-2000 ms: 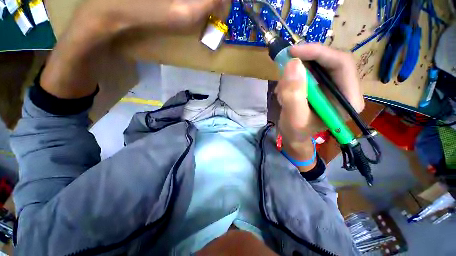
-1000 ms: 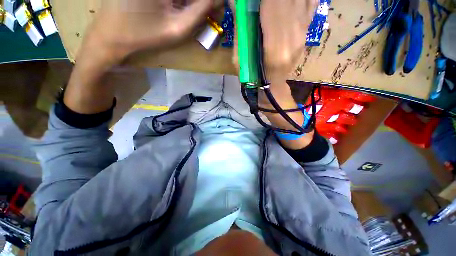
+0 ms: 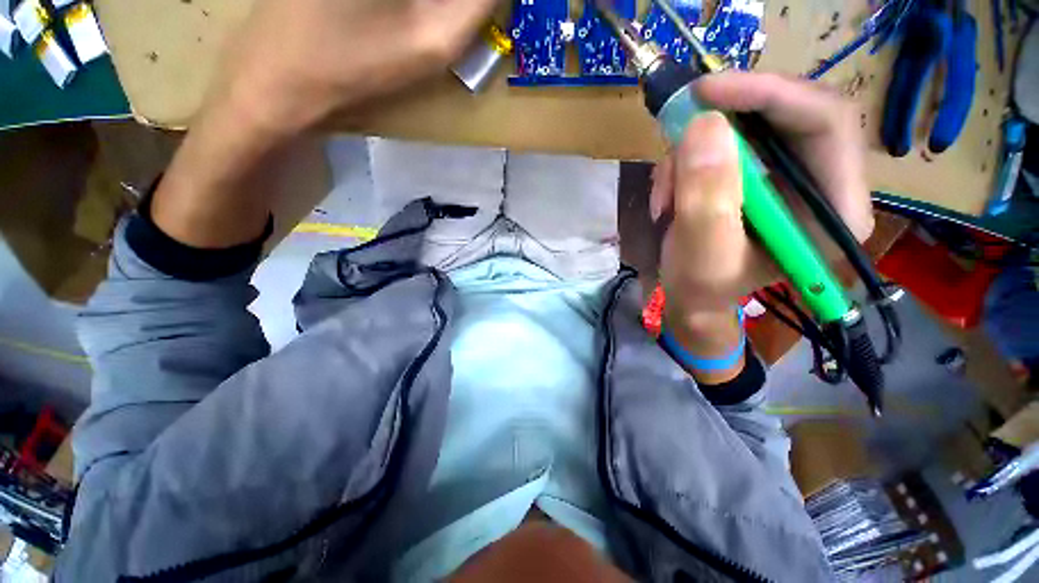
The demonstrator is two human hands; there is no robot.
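My right hand (image 3: pixel 729 194) holds the soldering iron (image 3: pixel 786 233) by its green handle. The iron's metal barrel and the thin solder feed tube (image 3: pixel 684 29) point up over the blue PCB panel (image 3: pixel 570 51) at the top edge; the tip is cut off or hard to see. My left hand (image 3: pixel 365 51) is blurred at the top left, its fingers partly cut off by the frame edge; whether they grip anything is hidden. A pouch cell (image 3: pixel 475 68) with a yellow end lies beside the panel, next to my left fingers.
Loose cells (image 3: pixel 57 51) lie on the green mat (image 3: pixel 68 97) at the top left. Blue-handled pliers (image 3: pixel 929 85) lie open on the tan board (image 3: pixel 387 142) at the right, near thin blue strips (image 3: pixel 849 51) and dark specks. A red bin (image 3: pixel 934 279) stands below the bench's right side.
My right hand has swung the iron from upright over the panel to a slant, farther right, uncovering the boards. My left hand stays near the cell.
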